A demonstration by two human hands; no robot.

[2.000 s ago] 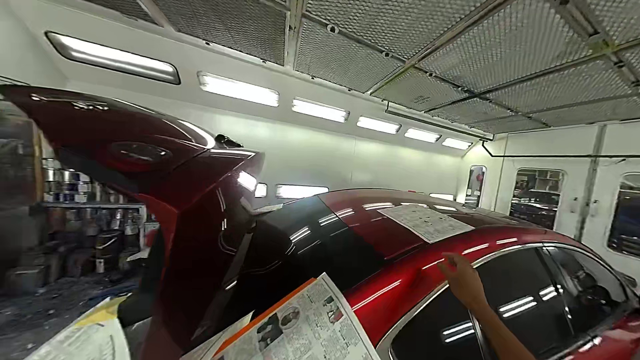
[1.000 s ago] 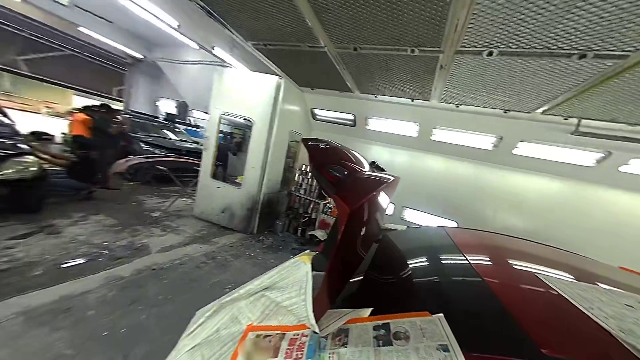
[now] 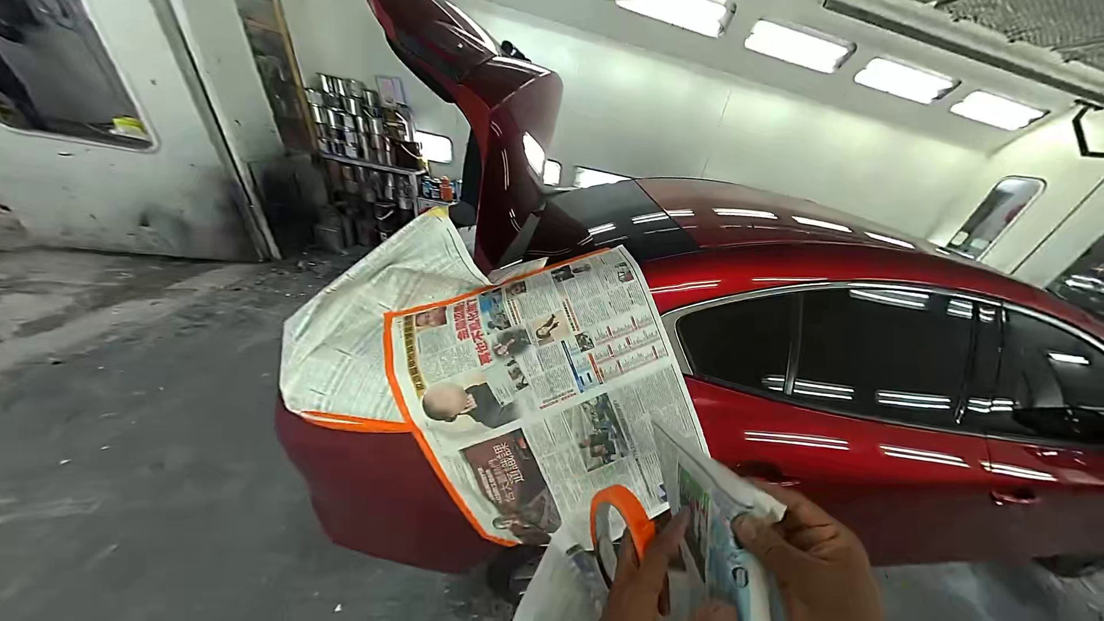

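My left hand [image 3: 642, 573] holds a roll of orange masking tape [image 3: 634, 509] at the bottom centre, against a folded sheet of newspaper [image 3: 720, 517]. The folded sheet's upper right edge is pinched in my right hand [image 3: 815, 552]. Just beyond both hands, a newspaper sheet [image 3: 552, 379] edged with orange tape covers the rear side of a red car [image 3: 837, 431]. Another paper sheet [image 3: 379, 319] lies over the back end, with orange tape along its lower edge above the dull red bumper [image 3: 379, 492]. The raised tailgate [image 3: 509, 103] stands above.
Shelves with metal cans [image 3: 362, 129] stand behind the car at the left, near a scuffed white door panel [image 3: 103, 181]. The grey floor [image 3: 172, 431] extends along the left. Lit lamps [image 3: 798, 45] line the booth wall. Part of a wheel shows below the papers.
The view has swung about and down to the car's rear side. Both hands now show with tape and folded newspaper; two seconds ago one bare hand was beside the roof edge.
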